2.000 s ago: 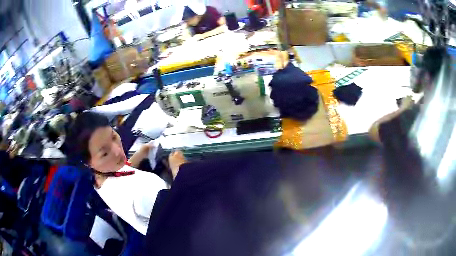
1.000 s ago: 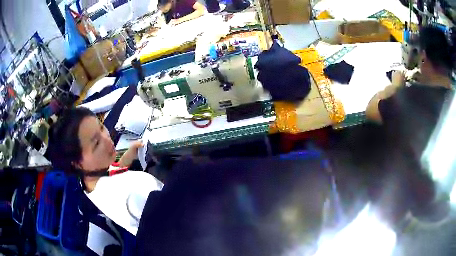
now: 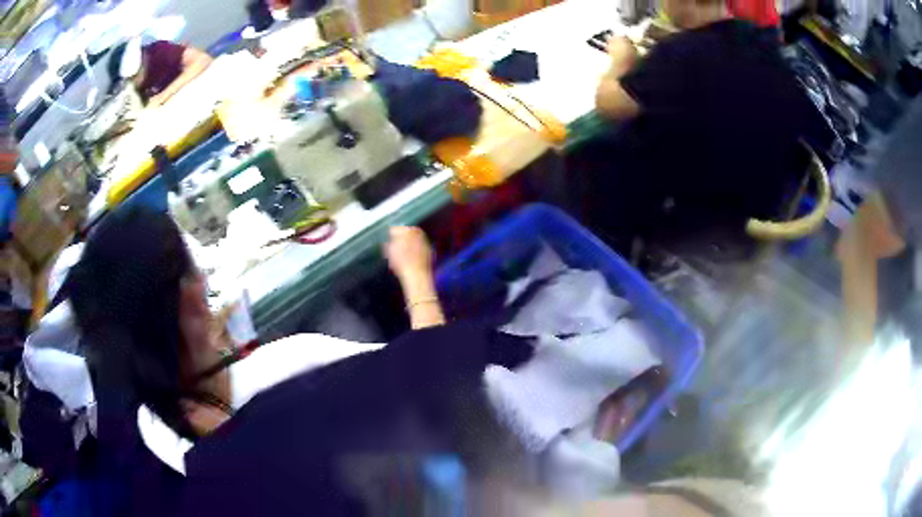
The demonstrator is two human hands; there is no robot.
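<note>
Dark navy cloth [image 3: 374, 404] fills the lower left and middle, partly covering the white-shirted seated worker. A blue crate [image 3: 693, 348] stands to its right on the floor, holding pale grey-white cloth pieces [image 3: 576, 364] and some darker ones. The dark cloth reaches over the crate's left side. Neither my left hand nor my right hand can be made out. A blurred skin-toned shape shows at the bottom edge; I cannot tell what it is. The bare hand with a bracelet above the dark cloth appears to be the seated worker's.
A sewing machine [image 3: 344, 146] stands on a white table beyond the seated worker. Dark cloth [image 3: 430, 101] and orange-trimmed cloth [image 3: 516, 131] lie beside it. Another worker in black [image 3: 708, 121] sits at upper right. A person's arm [image 3: 861, 273] shows at the right. Glare covers the lower right.
The view has swung right and down. The crate's inside and pale cloth have come into view. The seated worker's hand is now raised above the dark cloth.
</note>
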